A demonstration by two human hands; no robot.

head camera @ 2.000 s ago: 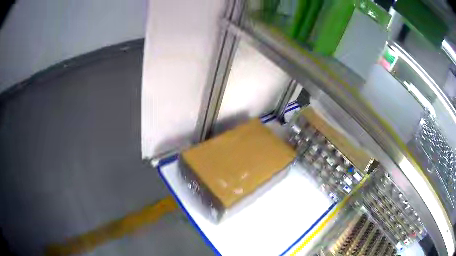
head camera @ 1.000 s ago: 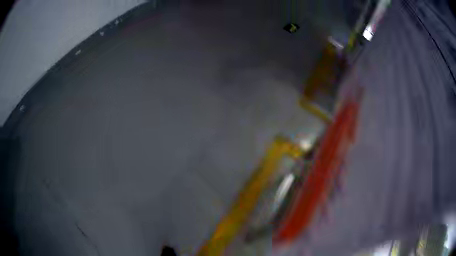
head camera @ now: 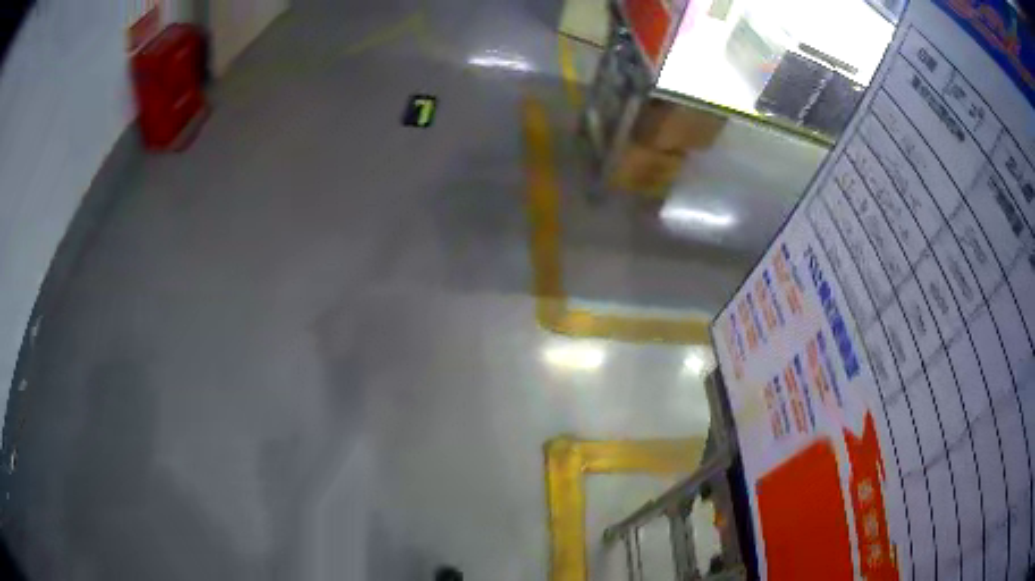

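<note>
Neither of my hands is in the picture. A large white printed board or form (head camera: 908, 306) stands close on the right, tilted in view. It has black table lines, blue and orange print and a red block at its lower part. Its right side is cut off by the picture's edge. A metal frame (head camera: 670, 516) shows beside its lower left edge.
Grey glossy floor (head camera: 341, 318) with yellow lane lines (head camera: 545, 216) and a small black-and-green floor mark (head camera: 420, 110). A red box (head camera: 170, 85) stands by the left wall. A lit white bench (head camera: 726, 68) stands at the top right, with brown cartons (head camera: 664, 142) under it.
The view has swung from the bench with the wrapped, brown-topped stack and parts trays to the walkway. The printed board, blurred one second ago, is now clearer; the red box and lit bench have come into view.
</note>
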